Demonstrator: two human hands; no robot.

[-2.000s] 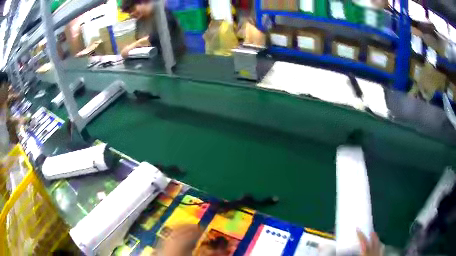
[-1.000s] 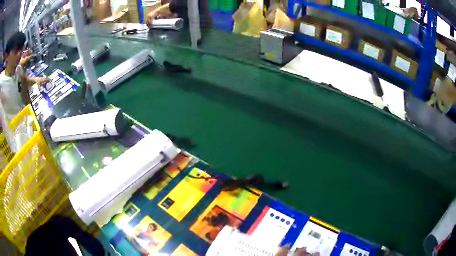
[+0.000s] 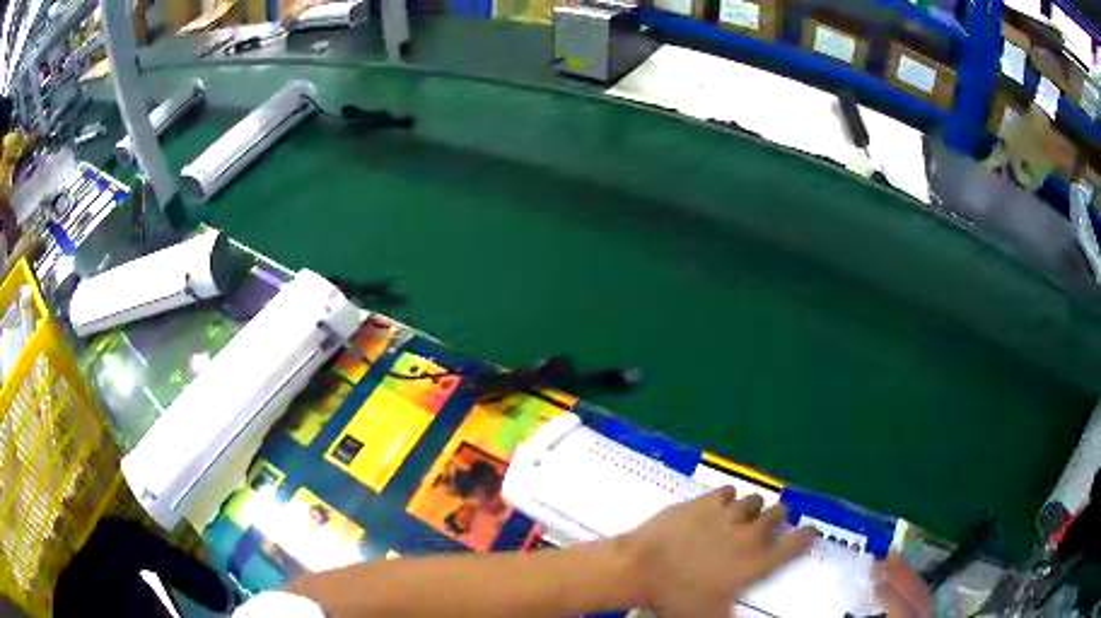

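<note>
A white appliance housing (image 3: 580,477) with rows of vent slots facing up lies slanted on the printed sheets in front of me. My left hand (image 3: 724,549) reaches in from the lower left and lies over the housing's right half, fingers over its far edge. My right hand (image 3: 903,589) is at the housing's right end, blurred and partly cut off by the bottom edge; its fingers cannot be made out. A second white housing (image 3: 242,398) lies to the left, its black cord (image 3: 543,380) bundled near the belt's edge.
The green conveyor belt (image 3: 676,290) runs beyond the bench. More white units lie at the left, one (image 3: 151,286) on the bench and one (image 3: 251,139) on the belt. A yellow basket (image 3: 54,447) stands far left. Another unit (image 3: 1081,465) is cut off at the right edge.
The white housing that stood upright over the belt at the right is down on the printed sheets, vent slots up. My left arm has come across it. The view has shifted.
</note>
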